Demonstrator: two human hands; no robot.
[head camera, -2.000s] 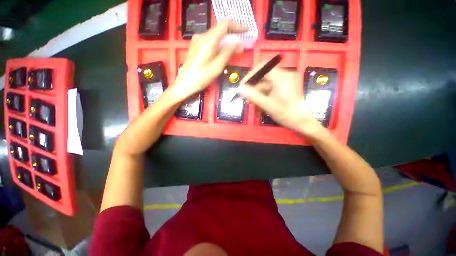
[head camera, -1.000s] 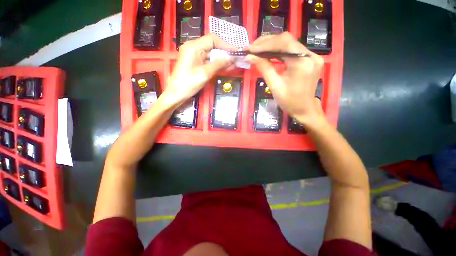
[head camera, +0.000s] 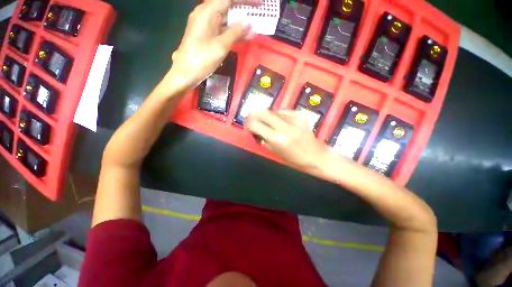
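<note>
A red tray (head camera: 428, 120) lies at a slant in front of me with two rows of black phone units, one of them the unit (head camera: 261, 92) in the near row. My left hand (head camera: 205, 42) holds a white label sheet (head camera: 261, 21) with rows of dark marks over the tray's far left part. My right hand (head camera: 289, 134) is over the near row, fingertips at the lower end of that unit. Its fingers are curled and blurred. A small dark bit shows under them, but I cannot tell whether they hold the tweezers.
A second filled red tray (head camera: 63, 132) stands at the left, with a white paper strip (head camera: 95, 87) beside it. Both trays are on the dark green belt (head camera: 224, 174). Grey and white boxes (head camera: 45, 258) are at the lower left. A person's arm shows at the lower right edge.
The big tray now appears turned and further right. My hands have parted: the left, with the sheet, is up and left, and the right is down at the near row. The dark tool is no longer clearly visible.
</note>
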